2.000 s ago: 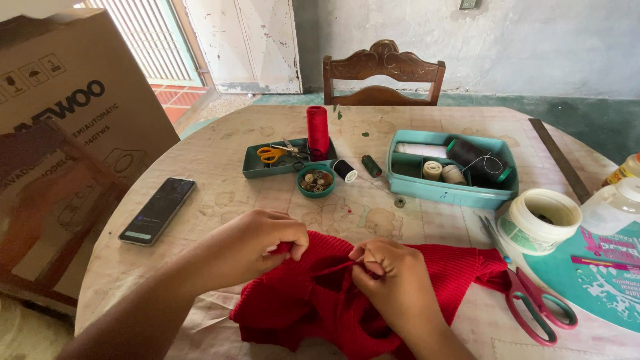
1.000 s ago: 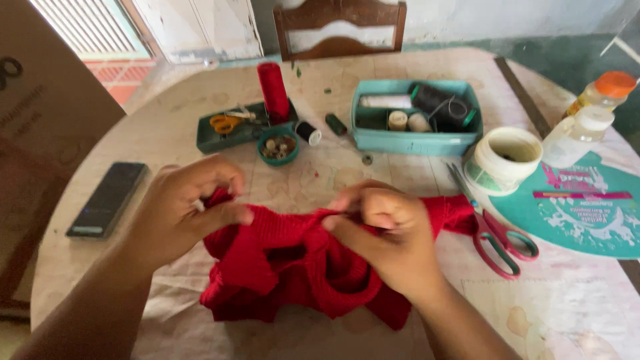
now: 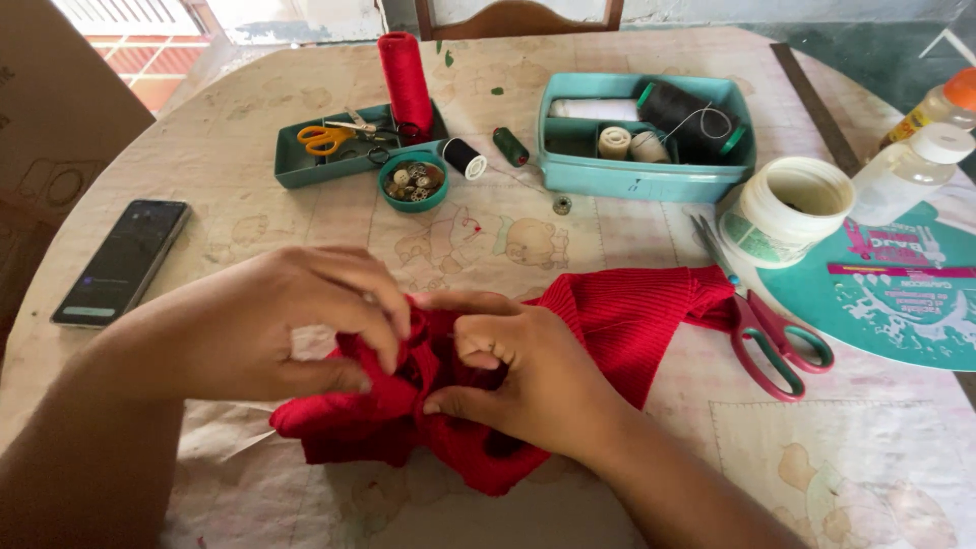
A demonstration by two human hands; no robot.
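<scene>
A red ribbed knit garment [image 3: 618, 328] lies bunched on the table in front of me, one sleeve stretching right to the large scissors. My left hand [image 3: 305, 328] holds the bunched fabric at its left part, fingers curled over it. Gripping the middle of the garment is my right hand [image 3: 511, 366], its thumb on the near side and index finger along the top. Folds and fingers hide part of the cloth between the two hands. Red-and-green-handled scissors [image 3: 778, 343] rest by the sleeve end, blades pointing away.
Beyond the garment are a green tray [image 3: 320, 171] with small scissors and a red thread cone [image 3: 404, 84], a button dish [image 3: 412, 181], thread spools and a teal box [image 3: 648, 183] of thread. A phone [image 3: 122, 259] lies left; a white tub [image 3: 789, 210] and bottles [image 3: 900, 168] stand right.
My hands have come closer together on the garment, and the fabric between them is more bunched than one second ago. The view has tilted down since the first frame.
</scene>
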